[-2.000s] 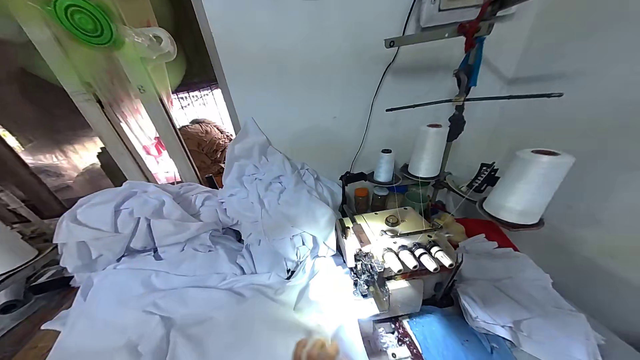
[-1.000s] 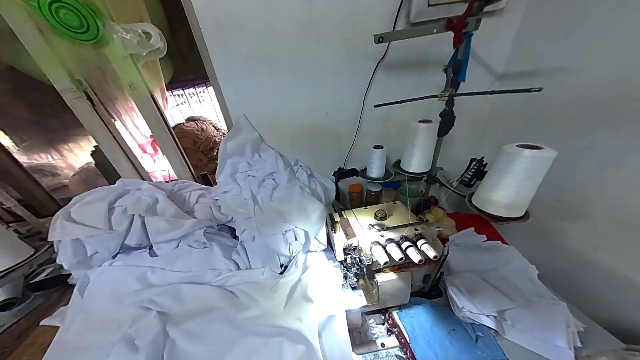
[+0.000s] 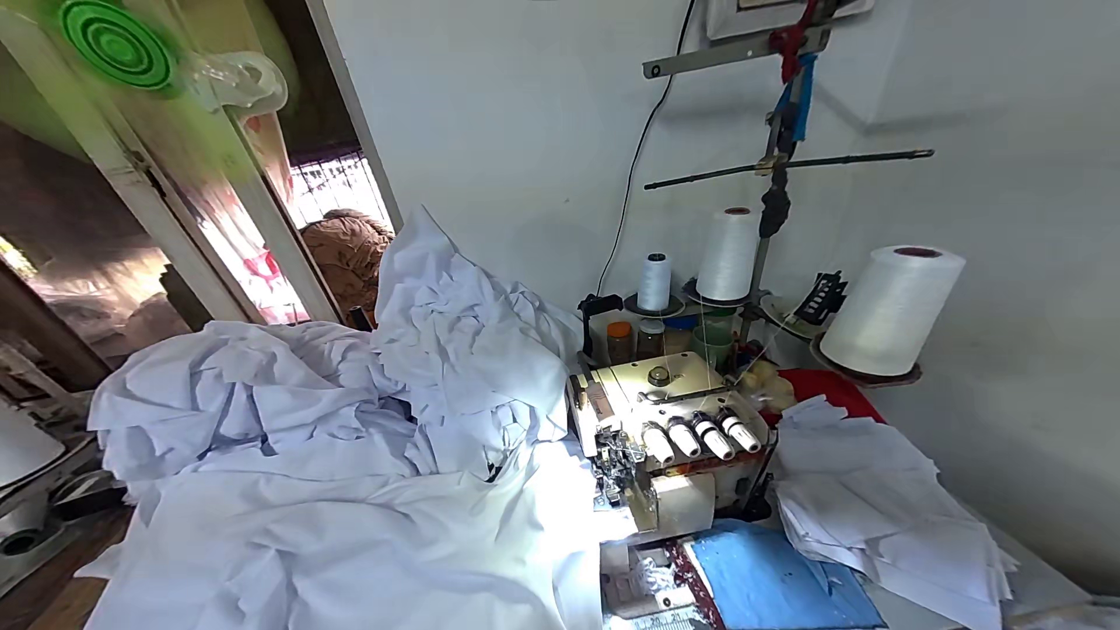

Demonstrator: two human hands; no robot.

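Observation:
Neither of my hands shows in the view now. A large heap of white fabric [image 3: 350, 534] covers the left and middle of the work surface, peaked at the back against the wall. Its right edge meets the needle end of an overlock sewing machine [image 3: 674, 394], where a bright light falls. Several white tension dials line the machine's front. White thread cones [image 3: 897, 311] stand on the thread stand behind and to the right, with thread running down to the machine. Stacked white cut fabric pieces [image 3: 884, 507] lie at the machine's right.
Blue cloth [image 3: 779, 577] lies in front of the machine, beside a measuring tape [image 3: 665, 619] at the bottom edge. Small jars [image 3: 619, 343] stand behind the machine, and a red cloth [image 3: 827, 394] lies at its right. Part of another machine [image 3: 26, 516] shows at far left.
Part of a hand at the bottom edge two seconds ago is out of view in the later frames. The fabric heap looks much the same.

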